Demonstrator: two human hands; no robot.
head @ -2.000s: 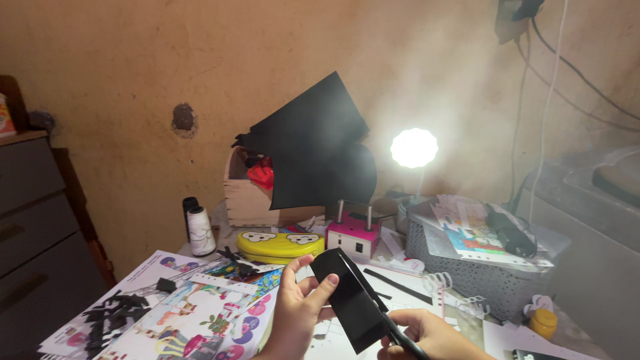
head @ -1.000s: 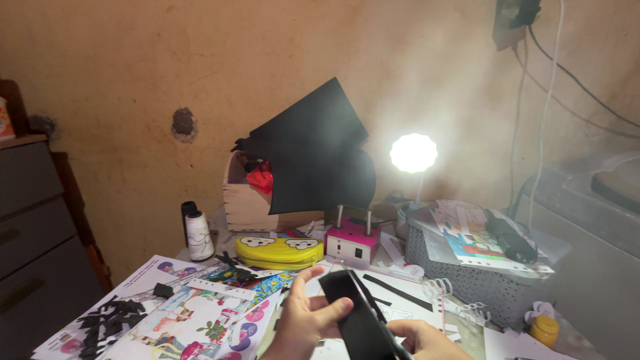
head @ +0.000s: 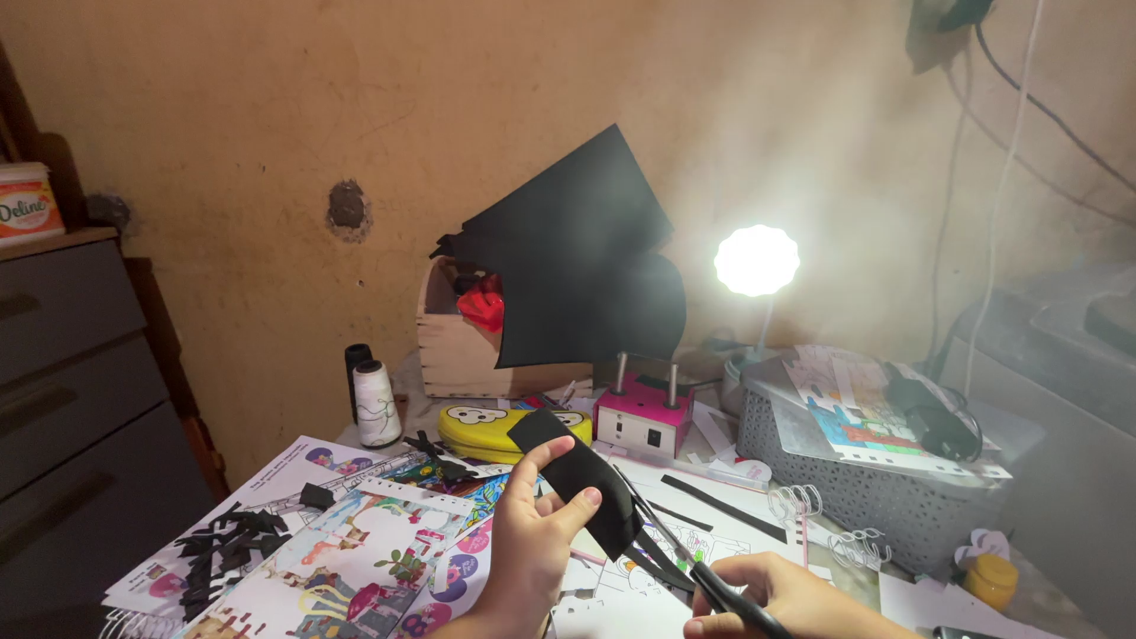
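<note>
My left hand (head: 532,541) pinches a black sheet piece (head: 581,484), perhaps foam or card, between thumb and fingers, tilted over the papers. In my right hand (head: 777,599) are black-handled scissors (head: 688,550), their blades along the right edge of the piece. A narrow black strip curls down beside the blades. Two cut black strips (head: 723,508) lie on white paper to the right. Small black scraps (head: 231,546) are heaped on printed sheets at the left. A large black sheet (head: 577,257) leans on a wooden box (head: 457,351) at the back.
Behind my hands are a yellow pencil case (head: 479,433), a pink and white device with two metal posts (head: 639,413) and thread spools (head: 377,408). A lit lamp (head: 757,260) and a grey basket (head: 834,484) with papers stand right. Coloured pages (head: 355,568) cover the left.
The black piece has been turned in my left hand, and its top end now tilts left. The scissors, mostly hidden a second ago, now show their blades beside it, with a strip hanging there.
</note>
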